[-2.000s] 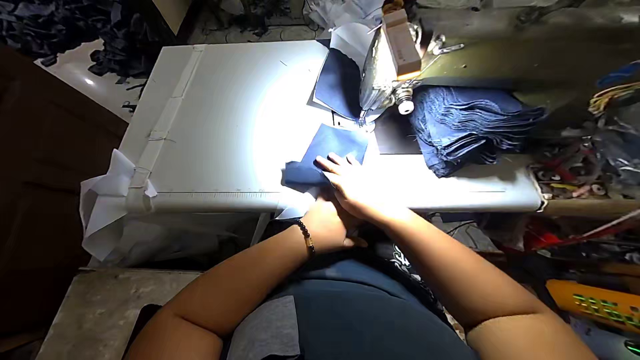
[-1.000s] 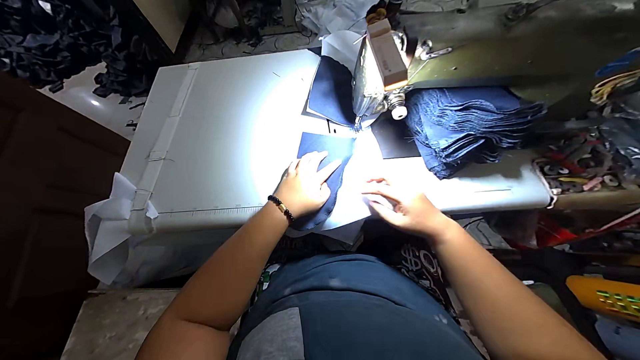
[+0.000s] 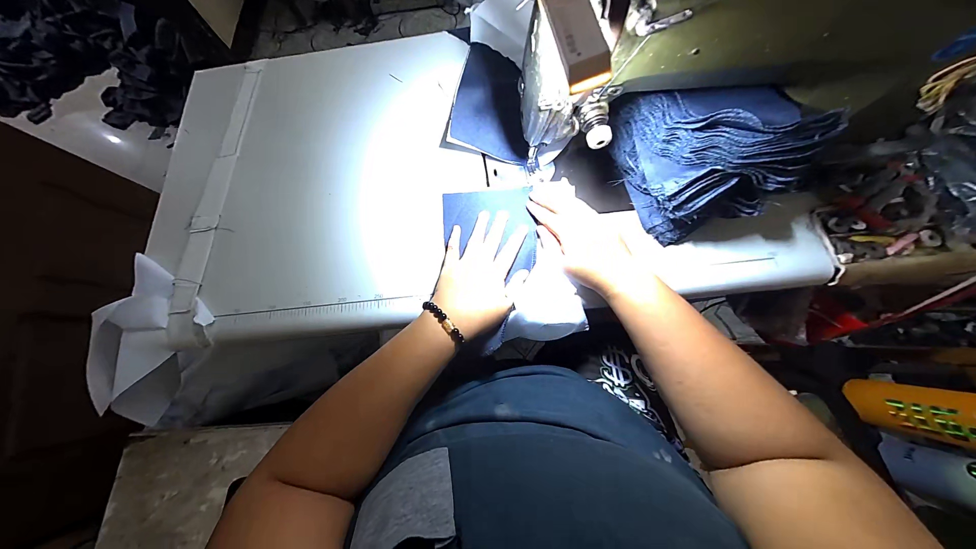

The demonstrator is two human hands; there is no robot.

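A dark blue fabric piece [image 3: 467, 210] lies on the sewing table just in front of the sewing machine's needle area [image 3: 532, 158]. My left hand [image 3: 479, 278] rests flat on it, fingers spread, with a beaded bracelet at the wrist. My right hand [image 3: 576, 232] lies at the fabric's right edge, close to the presser foot, its fingertips brightly lit. White material [image 3: 545, 309] hangs over the table edge between the hands. Another dark blue piece [image 3: 488, 107] with a white layer under it lies behind and left of the needle.
Right of the machine head [image 3: 549, 84] is a stack of frayed blue fabric pieces [image 3: 709, 152]. The white tabletop [image 3: 305, 191] bears a printed ruler along its front edge. A tray of bobbins and small parts [image 3: 884, 236] is at the right; crumpled white paper [image 3: 145, 343] hangs at the left corner.
My right hand has moved up from the front of the table to the fabric's edge near the presser foot. My left hand still lies on the blue fabric, its fingers more spread.
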